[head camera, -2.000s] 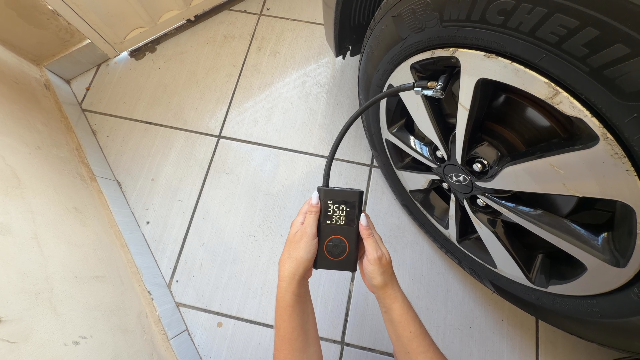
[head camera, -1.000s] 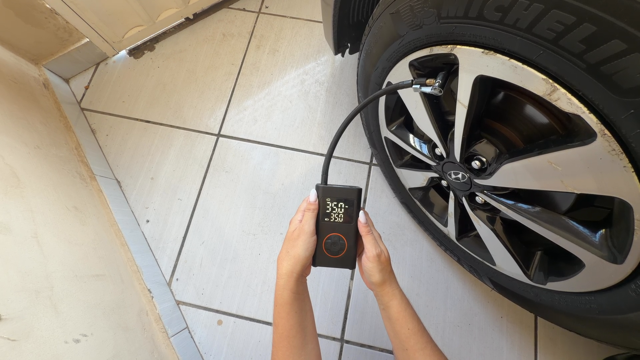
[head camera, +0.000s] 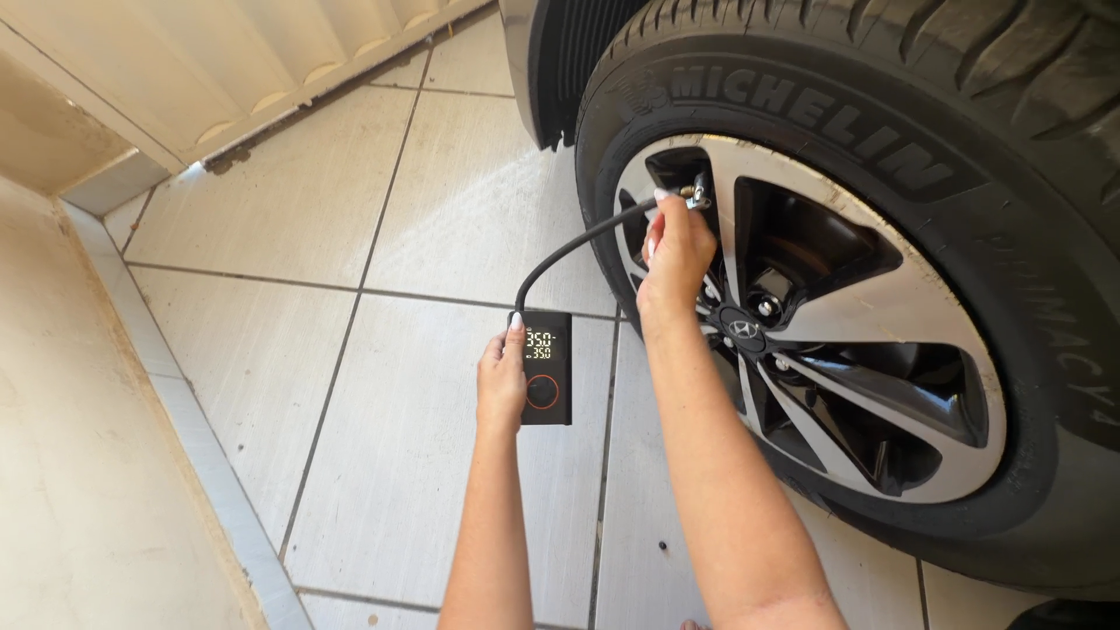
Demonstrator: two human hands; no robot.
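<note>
My left hand (head camera: 501, 378) grips the left side of a black portable tire inflator (head camera: 549, 367), whose lit display and orange-ringed round button face up. A black rubber hose (head camera: 573, 248) curves from its top to a metal valve connector (head camera: 697, 194) at the wheel's upper left. Close beside that connector, my right hand (head camera: 675, 254) has its thumb and fingers on the hose end. The connector sits over the opening between spokes of the alloy wheel (head camera: 875, 308); the valve stem under it is mostly hidden.
A Michelin tire (head camera: 1041, 254) surrounds the wheel on the right, with the car's fender edge (head camera: 522, 70) above. Light floor tiles (head camera: 262, 350) lie below, with a small black cap-like piece (head camera: 662, 545) on them. A wall (head camera: 79, 394) runs along the left, a ribbed metal gate (head camera: 289, 52) behind.
My right hand has left the inflator's right side and moved up and right to the hose end by the connector. My left hand still holds the inflator. The view has shifted.
</note>
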